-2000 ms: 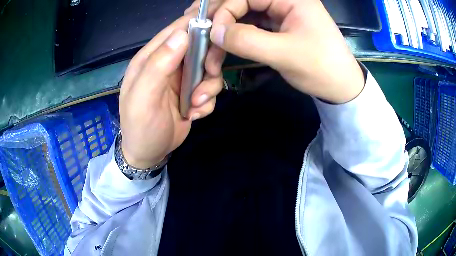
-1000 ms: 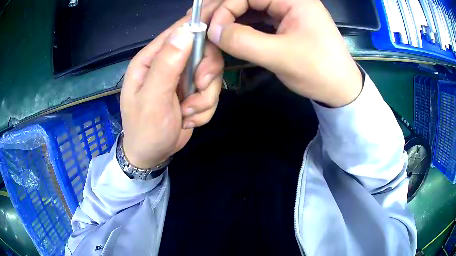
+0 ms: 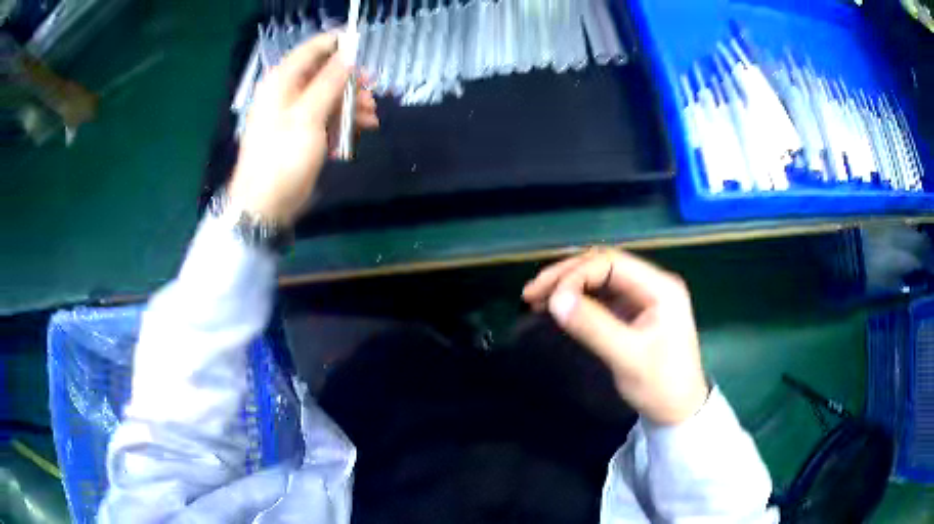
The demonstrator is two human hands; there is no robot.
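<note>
My left hand (image 3: 292,128) is over the left part of the black tray (image 3: 512,138) and holds a silvery stepped shaft (image 3: 346,123) nearly upright, thin stem up. Silvery shafts (image 3: 492,41) lie side by side in a row along the tray's far side, some partly behind my left hand. My right hand (image 3: 635,333) is in front of the bench edge, fingers curled and thumb near the index finger. Whether it holds something small I cannot tell. The picture is blurred.
At right on the bench, a blue tray (image 3: 684,210) holds many bright shafts. A blue crate with clear film (image 3: 92,379) is below the bench at left, another blue crate (image 3: 917,389) at lower right. A round black object (image 3: 845,476) is near my right sleeve.
The view has shifted and shows more of the bench. My hands have parted: the left moved out over the black tray with a shaft, the right is back near my body.
</note>
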